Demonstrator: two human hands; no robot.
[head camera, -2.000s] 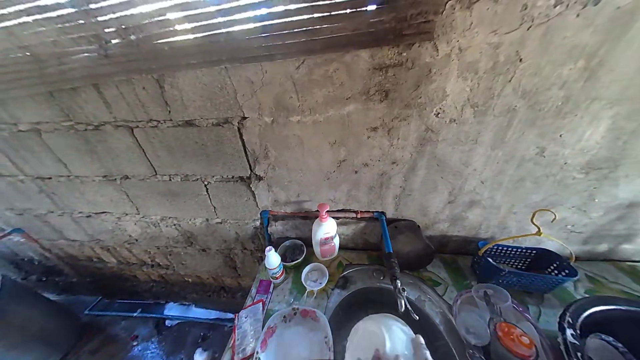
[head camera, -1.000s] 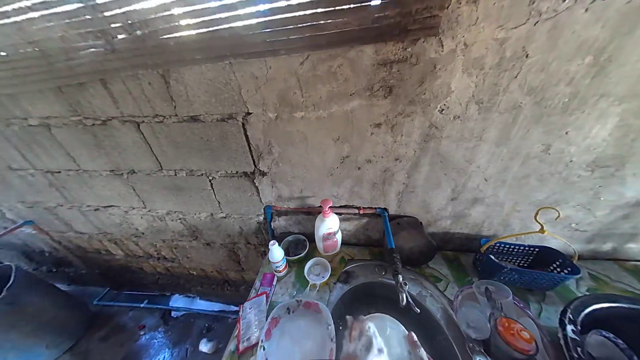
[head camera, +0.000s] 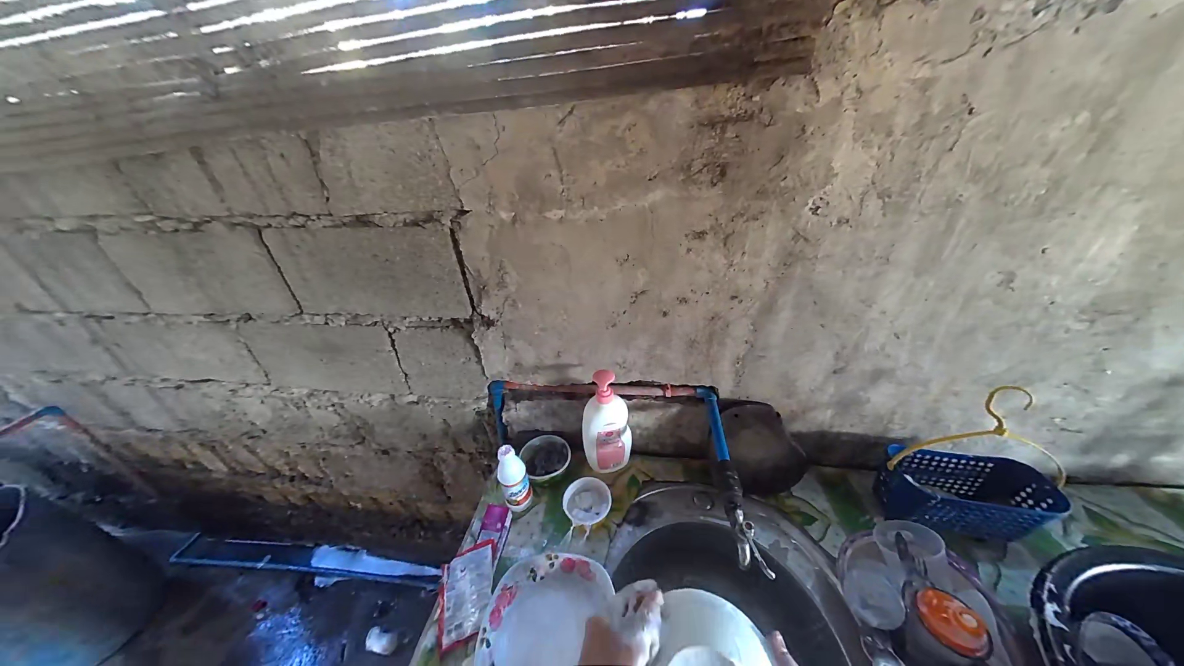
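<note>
At the bottom edge, my left hand (head camera: 606, 643) is on a suds-covered scrubber or cloth (head camera: 640, 610), between a floral-rimmed white plate (head camera: 532, 597) and a white bowl or dish (head camera: 708, 615). Only fingertips of my right hand (head camera: 782, 649) show, against the right side of the white dish over the metal sink (head camera: 647, 518). The frame's edge cuts off most of both hands. A thin faucet (head camera: 743, 541) hangs above the basin. Behind the sink stand a pink-topped pump bottle (head camera: 608, 439), a small white bottle (head camera: 514, 479) and two small bowls (head camera: 546, 456) (head camera: 586, 500).
Right of the sink are a tray with clear cups (head camera: 911, 546) and an orange-lidded container (head camera: 951, 622), a blue basket (head camera: 971, 499) with a yellow hanger (head camera: 999, 430), and a black basin (head camera: 1110, 564). Blue piping (head camera: 719, 425) runs along the block wall. A red-edged packet (head camera: 465, 597) lies left.
The sudsy scrubber or cloth has moved left, from over the white dish to beside the floral plate. A second ago it covered part of the dish.
</note>
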